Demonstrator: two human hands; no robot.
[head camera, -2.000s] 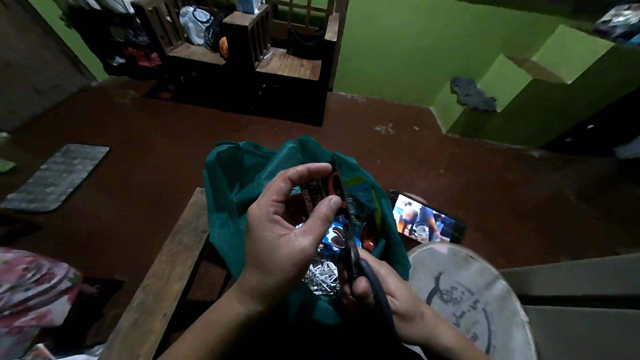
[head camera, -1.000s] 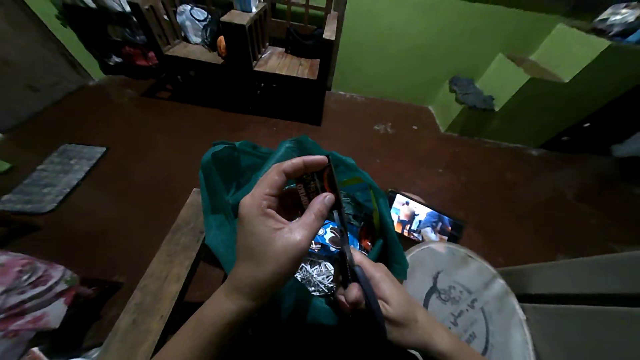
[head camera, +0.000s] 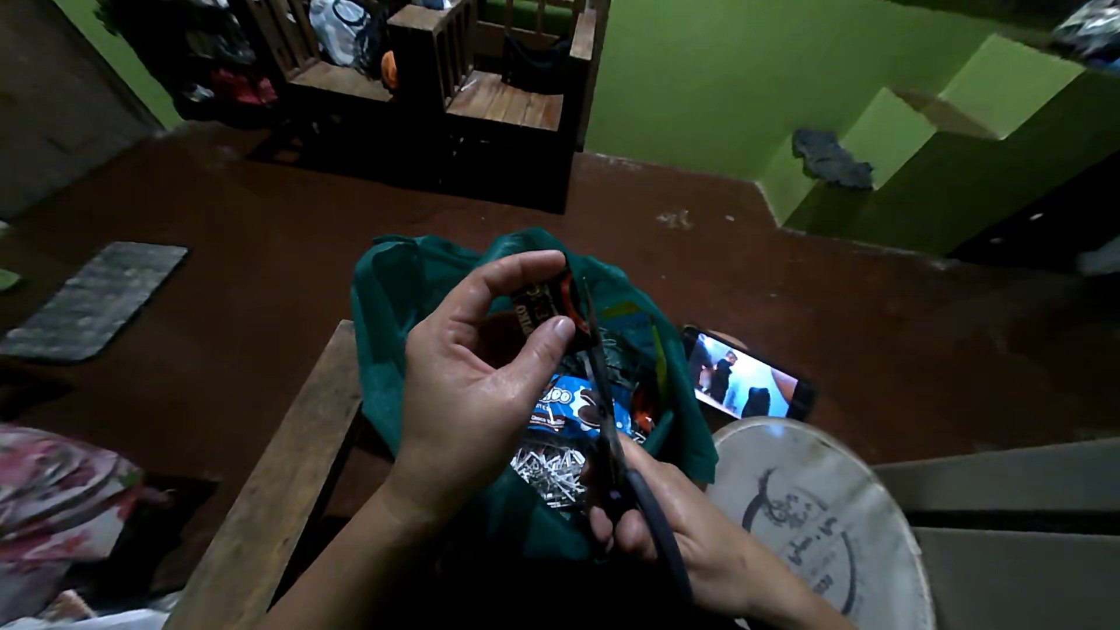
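Observation:
Between its thumb and fingers my left hand (head camera: 477, 359) pinches a small dark wrapper (head camera: 547, 306) with red and pale print. My right hand (head camera: 674, 525) grips dark-handled scissors (head camera: 604, 394), whose blades point up along the wrapper's right edge. Whether the blades touch the wrapper cannot be told. Both hands are over a green fabric bag (head camera: 381, 350) with its mouth wide apart. Inside the bag lie a blue printed snack packet (head camera: 573, 407) and, nearer me, a clear pack of thin white sticks (head camera: 551, 472). The hands hide part of the contents.
A phone (head camera: 744, 376) with a lit screen lies right of the bag, behind a round pale lid or stool top (head camera: 814, 516). A wooden beam (head camera: 280, 472) runs along the left. Wooden chairs (head camera: 503, 101), green steps (head camera: 892, 131) and a grey mat (head camera: 101, 297) are farther off.
The scissors have shifted slightly against the wrapper, and their handle has changed angle in my right hand. My left hand keeps its pinch on the wrapper. The picture on the phone differs.

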